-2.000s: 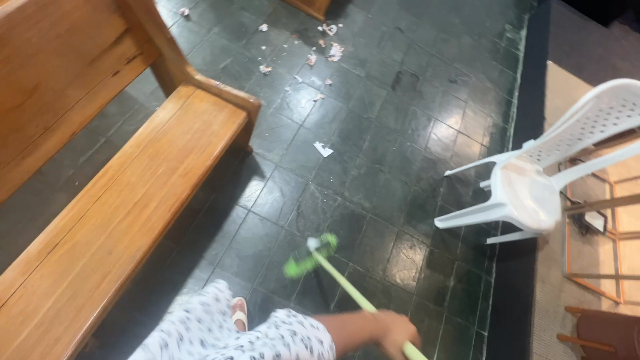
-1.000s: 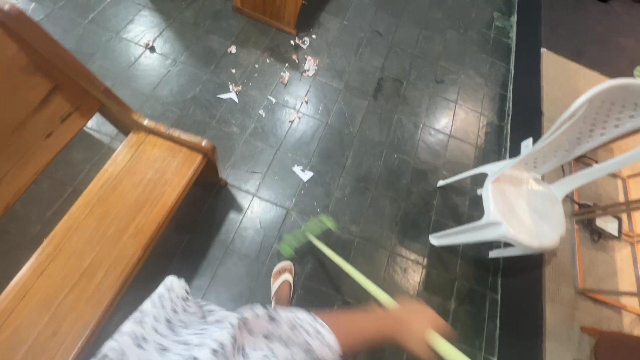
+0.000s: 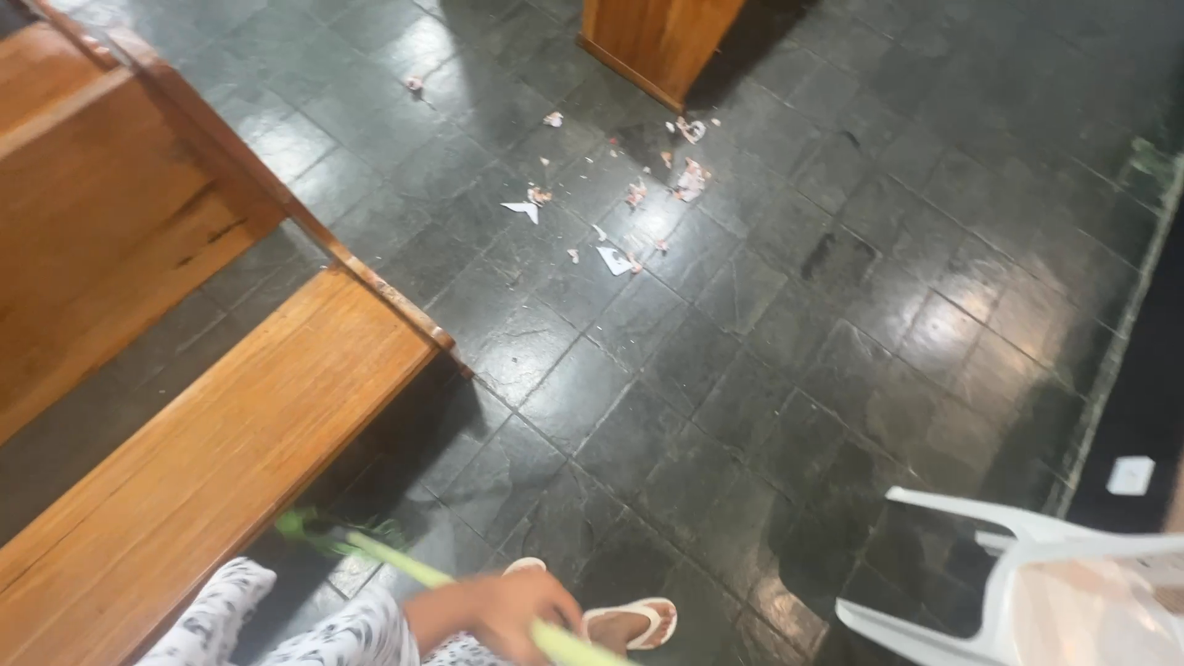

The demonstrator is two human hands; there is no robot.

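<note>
My left hand [image 3: 504, 610], blurred at the bottom centre, is closed around the pale green handle of a broom [image 3: 407, 560]. Its green bristles [image 3: 305, 527] are low beside the front edge of a wooden bench. Above my hand, white flip-flops [image 3: 652, 618] show on my feet, below white patterned clothing [image 3: 351, 634]. My right hand is out of view. Scraps of white paper [image 3: 613, 261] and small pinkish-white debris [image 3: 692, 178] lie scattered on the dark tile floor [image 3: 647, 416], away from the broom.
A wooden bench [image 3: 213, 416] runs along the left side. The base of a wooden piece of furniture [image 3: 657, 37] stands at the top centre. At the lower right is a white plastic chair [image 3: 999, 592], near a dark raised edge [image 3: 1133, 398] with a white outlet plate [image 3: 1130, 475].
The broom head has swung left, from the open floor ahead of my foot to beside the bench. Both flip-flops now show. The view has shifted noticeably.
</note>
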